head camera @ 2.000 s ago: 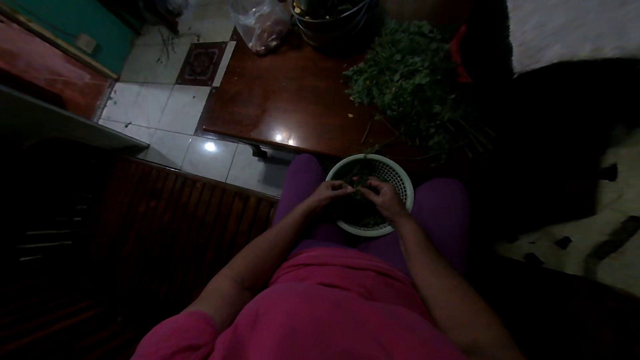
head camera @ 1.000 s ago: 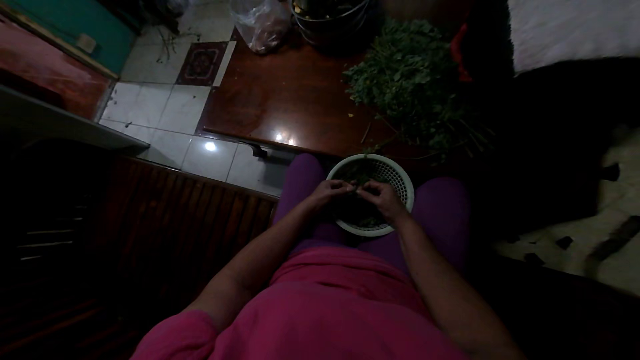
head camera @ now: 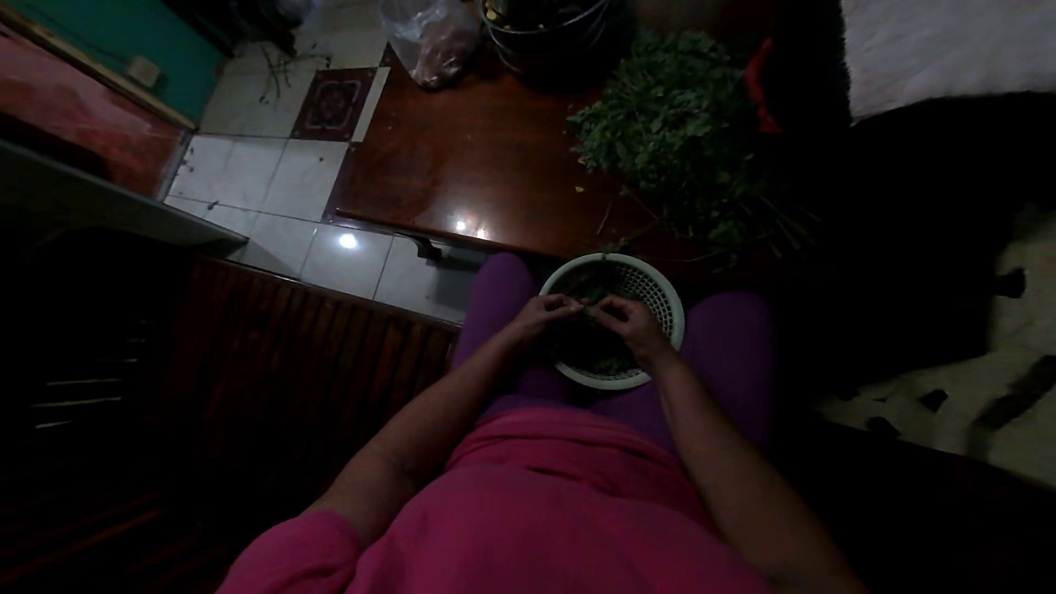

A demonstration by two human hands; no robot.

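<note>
A round pale plastic colander [head camera: 672, 309] sits between my thighs with dark green leaves [head camera: 610, 363] inside. Over its middle, my left hand [head camera: 546, 313] and my right hand [head camera: 634, 323] meet fingertip to fingertip, pinching a small green sprig [head camera: 587, 304] between them. Just beyond the colander, a large heap of leafy green stems [head camera: 676, 132] lies on the wooden table, its cut stems pointing to the right. A few loose stems reach toward the colander's far rim.
The polished wooden table [head camera: 462, 165] holds a clear plastic bag [head camera: 433, 45] and a dark basket or pot [head camera: 544, 33] at its far side. A slatted wooden bench [head camera: 330, 346] is at the left, beside white floor tiles [head camera: 305, 177]. A whitish fluffy surface [head camera: 949, 49] shows at upper right.
My hands remain over the colander; only their fingers have shifted slightly around the greens.
</note>
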